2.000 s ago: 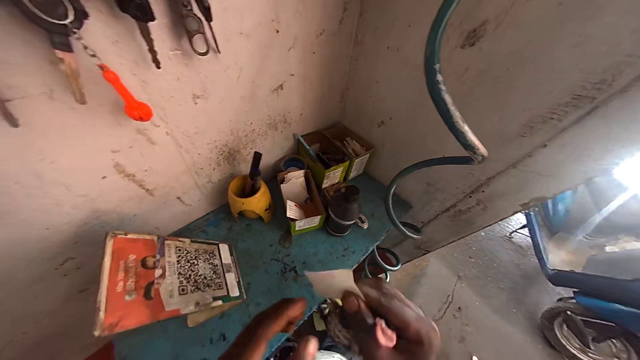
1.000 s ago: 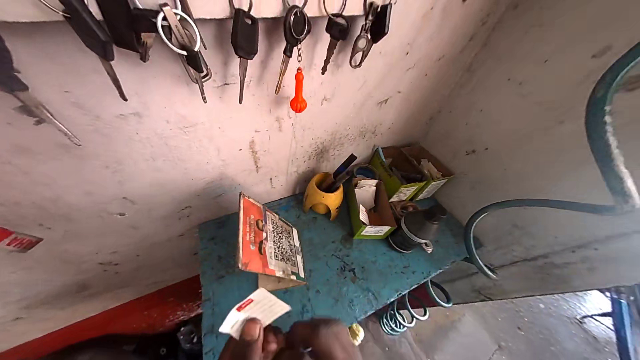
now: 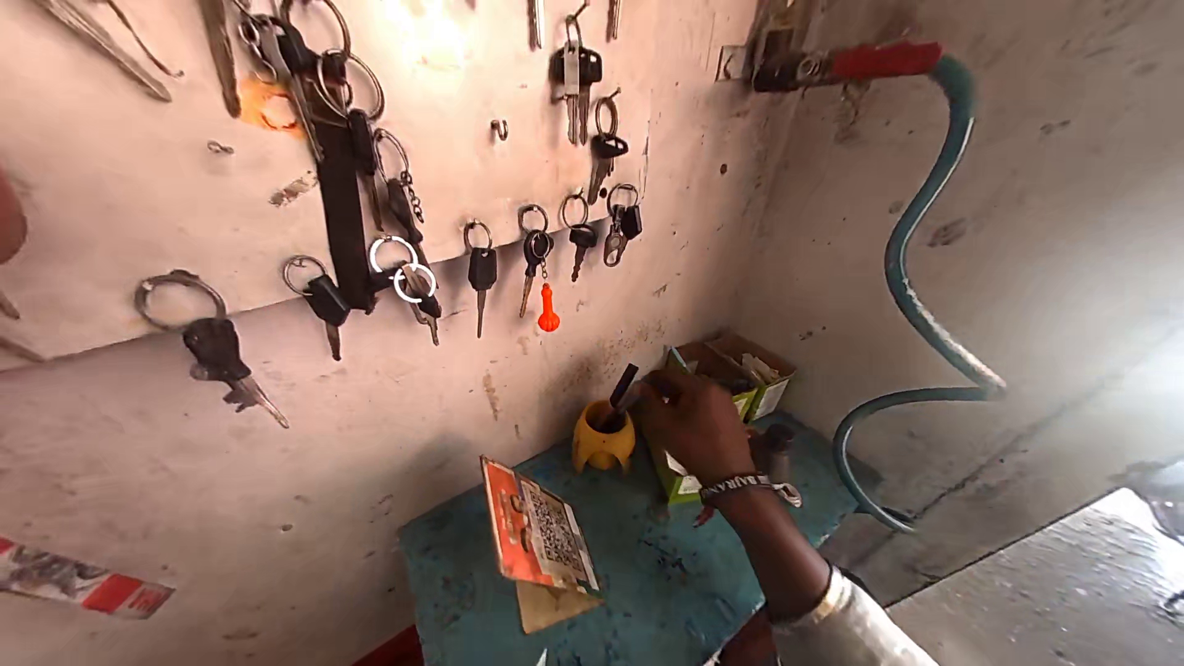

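Observation:
My right hand (image 3: 698, 421), with a bracelet at the wrist, reaches over the green cardboard box (image 3: 680, 486) on the blue tabletop (image 3: 638, 564). Its bent fingertips are beside the dark, pen-like things (image 3: 622, 387) standing in the yellow holder (image 3: 604, 442); whether they grip anything is unclear. The hand hides much of the box. My left hand is not plainly seen; a dark sliver under the right sleeve cannot be made out. A small white corner, perhaps paper (image 3: 542, 658), shows at the bottom edge.
A folded stand with a printed code (image 3: 546, 527) is left of the holder. Keys on rings (image 3: 481, 268) hang along the wall. More small boxes (image 3: 763, 370) and a dark cylindrical object (image 3: 779, 439) are at the back right. A coiled green hose (image 3: 911, 268) hangs at right.
My right hand has moved from the near edge of the tabletop to the yellow holder. The white card held in the fingers earlier is no longer plainly seen. The view has shifted.

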